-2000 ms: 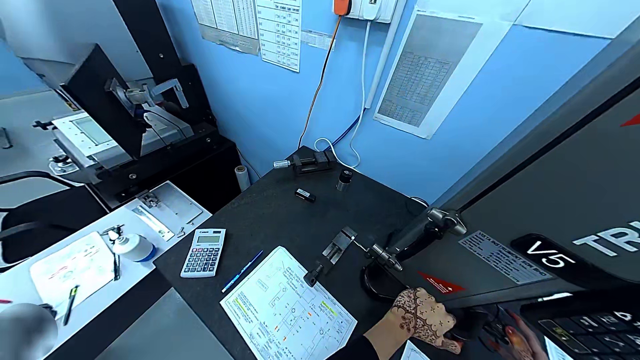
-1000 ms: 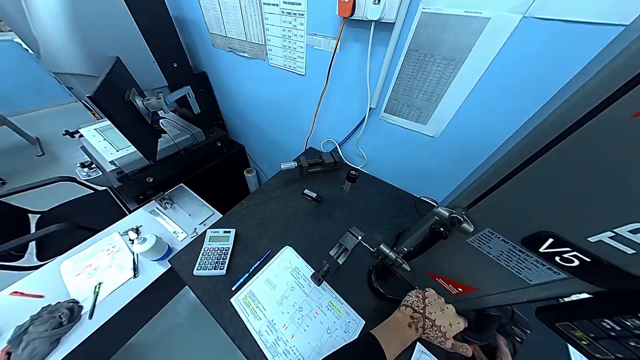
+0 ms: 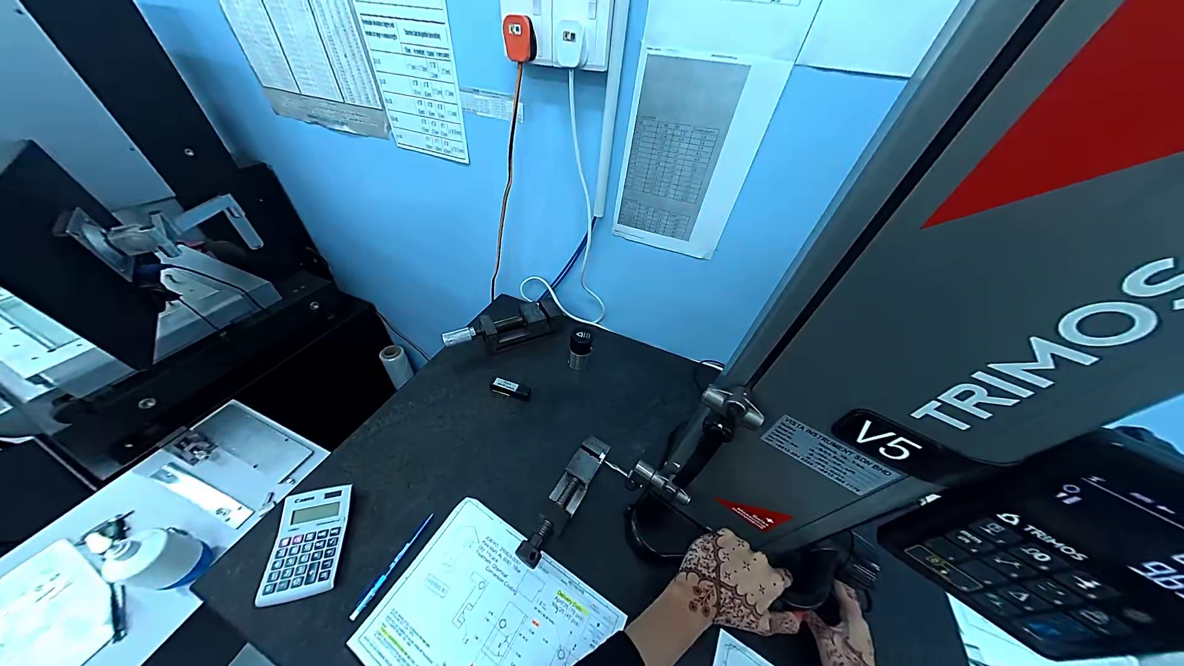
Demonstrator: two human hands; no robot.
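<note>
A Trimos V5 height gauge [image 3: 832, 370] stands on the dark surface plate [image 3: 444, 435]. My left hand [image 3: 735, 578], patterned with henna, has its fingers on the black part at the gauge's base. Close beside it, my right hand [image 3: 844, 629] is at the same black part; the gauge partly hides its fingers. The gauge's probe [image 3: 657, 481] has its tip at the end of a small steel vise [image 3: 578, 476]; I cannot tell if they touch. Left of the vise lie a marked technical drawing [image 3: 490, 592], a blue pen [image 3: 391, 566] and a calculator [image 3: 303, 546].
Toward the wall sit a larger vise [image 3: 509, 326], a small black cylinder [image 3: 580, 344] and a small black block [image 3: 511, 388]. The gauge's display and keypad unit [image 3: 1045, 555] juts in at lower right. A white side table [image 3: 268, 444] holds a bottle [image 3: 157, 559].
The view has shifted toward the gauge. Both hands stay at the gauge's base; no other plain change shows.
</note>
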